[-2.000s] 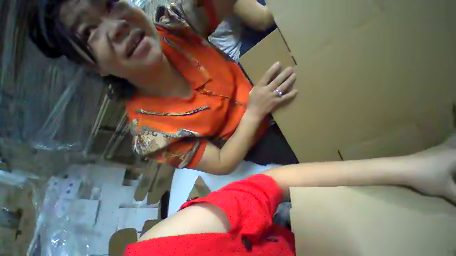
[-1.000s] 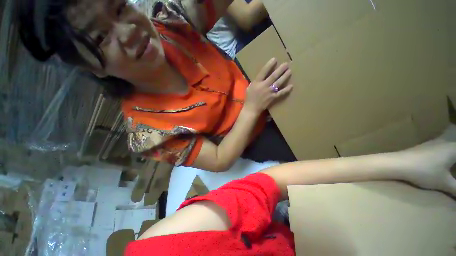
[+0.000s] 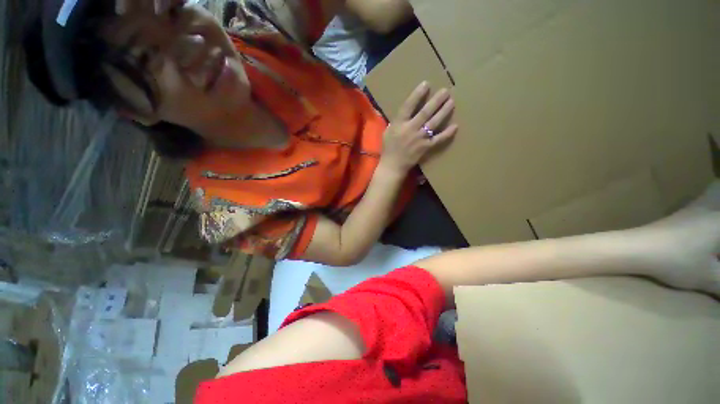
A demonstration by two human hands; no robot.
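Observation:
The view lies on its side. A large plain tan cardboard sheet (image 3: pixel 576 102) fills the upper right, with short dark slits near its left edge and lower part. Another plain tan panel (image 3: pixel 584 339) lies at the lower right, below my forearm. My left hand (image 3: pixel 699 245) is at the right edge, partly cut off and blurred, at the cardboard; its fingers and grip cannot be made out. My bare forearm crosses between the two board areas from a red sleeve. My right hand is not in view.
A co-worker in an orange top (image 3: pixel 316 158) faces me, one hand (image 3: pixel 422 130) flat on the sheet's left flap. Another person's arm (image 3: pixel 383 12) shows at the top. White boxes (image 3: pixel 118 323), plastic wrap (image 3: pixel 79 181) and a white surface (image 3: pixel 339 272) are at left and below.
The co-worker's head has tipped and fingers now show at the forehead by the cap. The co-worker's other hand stays on the flap. The view has shifted slightly; my left arm has barely moved.

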